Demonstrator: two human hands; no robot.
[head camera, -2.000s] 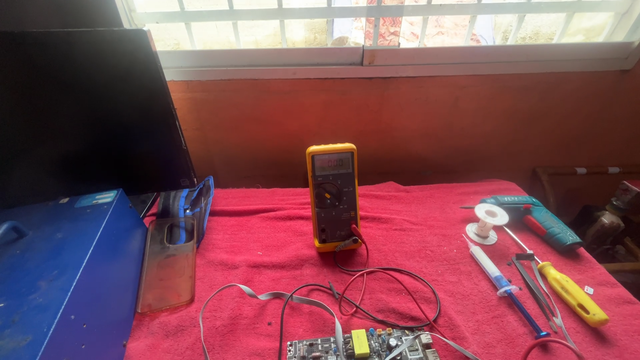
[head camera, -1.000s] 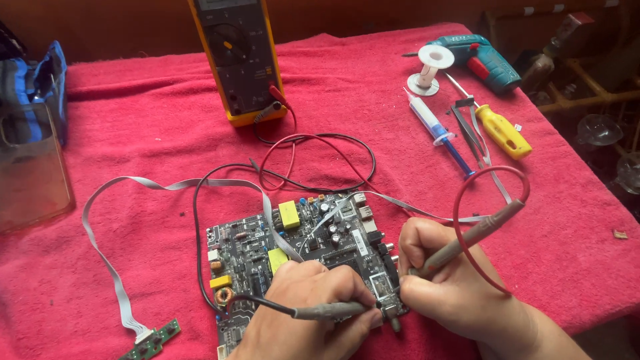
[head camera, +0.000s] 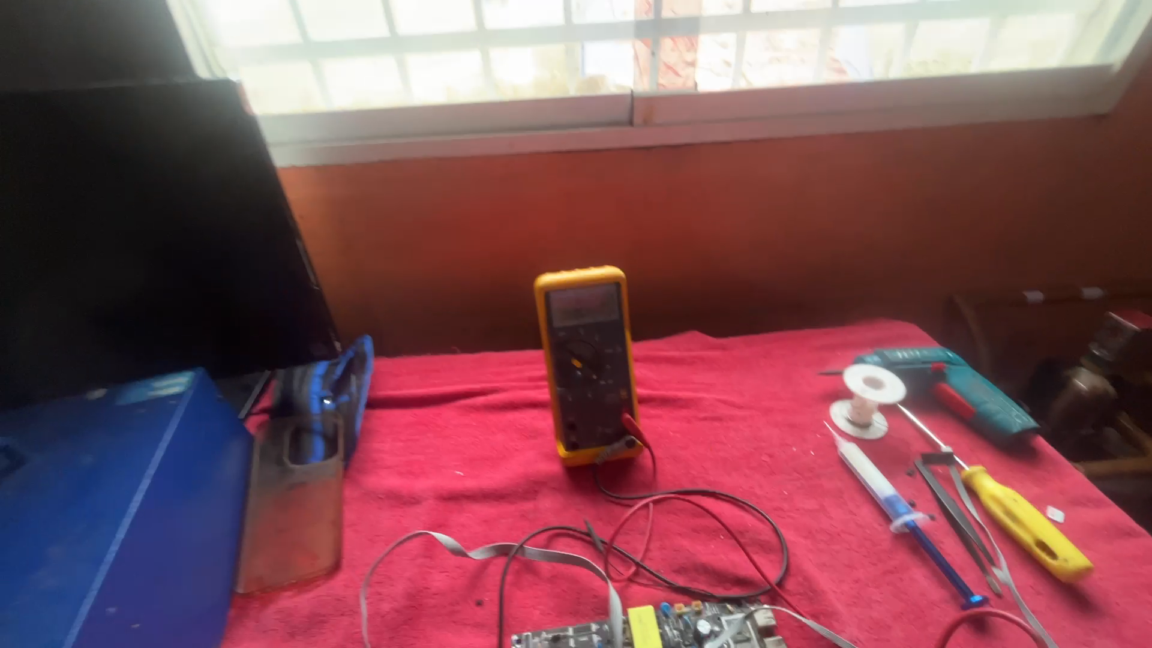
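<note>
Neither of my hands shows; both are outside the frame. A yellow-cased digital multimeter (head camera: 587, 364) stands upright on a red cloth (head camera: 432, 477), its display too blurred to read. Its black test lead (head camera: 781, 540) and red test lead (head camera: 720, 522) loop down toward a circuit board (head camera: 576, 634), of which only the upper edge is visible at the bottom. A grey ribbon cable (head camera: 531, 553) curves from the board to the left. At the lower right, part of the red lead arches near the frame's edge.
On the right lie a white spool (head camera: 862, 414), a syringe (head camera: 868, 472), tweezers (head camera: 958, 517), a yellow-handled screwdriver (head camera: 1026, 522) and a teal power screwdriver (head camera: 985, 400). At left are a blue box (head camera: 108, 522), a black screen (head camera: 144, 234) and a translucent phone case (head camera: 292, 531).
The view has tilted up from the board to the multimeter and window. Both hands, seen holding the probes at the board one second ago, are now out of view.
</note>
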